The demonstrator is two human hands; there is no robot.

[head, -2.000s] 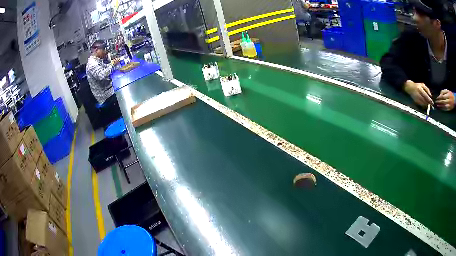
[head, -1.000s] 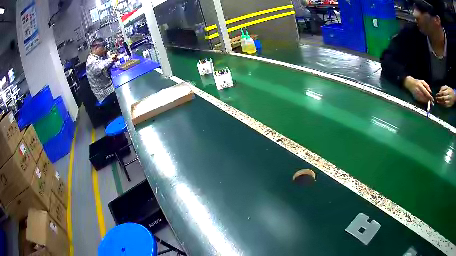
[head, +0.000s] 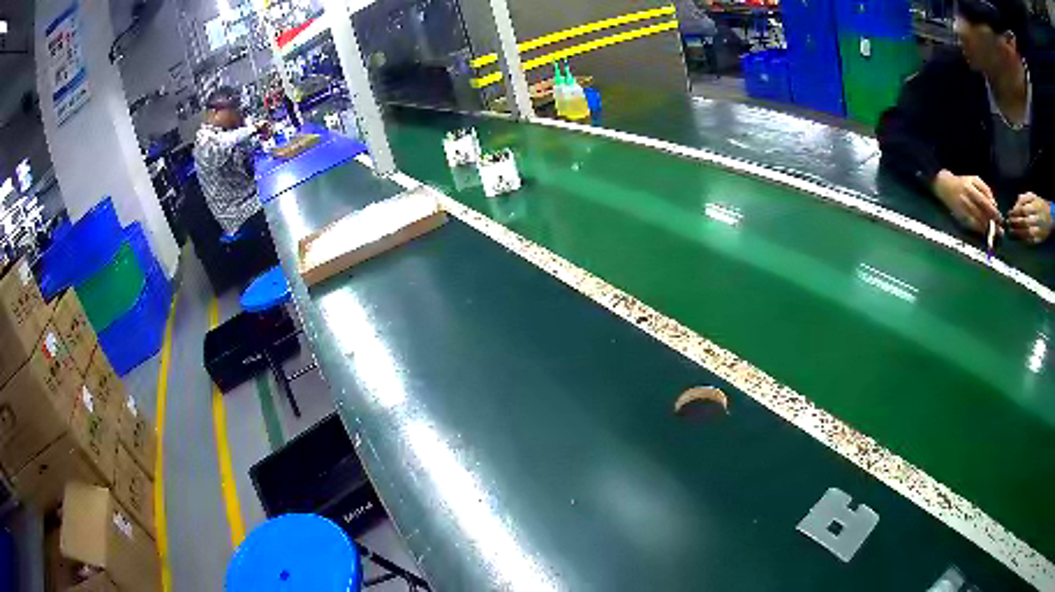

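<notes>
Neither of my hands is in the picture. A translucent grey-white insulating sheet [head: 858,523] with a notch and a small hole lies flat on the dark green bench [head: 521,428] at the lower right. A bit of another pale, translucent thing [head: 949,581] is cut off by the bottom edge. A brown curved scrap [head: 701,401] lies on the bench near the worn white edging. Two white adapter housings [head: 500,175] stand close together on the brighter green conveyor belt, far ahead, with dark parts showing at their tops.
A shallow tray [head: 373,235] with a white top lies across the far bench. White edging [head: 648,326] divides bench and belt. A person's hands [head: 993,208] hold a small item across the belt at right. Another person sits far left. Blue stool [head: 295,557] and cartons [head: 58,387] stand left.
The two white housings have moved away along the belt, towards the upper left. The far-left person's arms have shifted. The sheet and brown scrap keep their places on the bench.
</notes>
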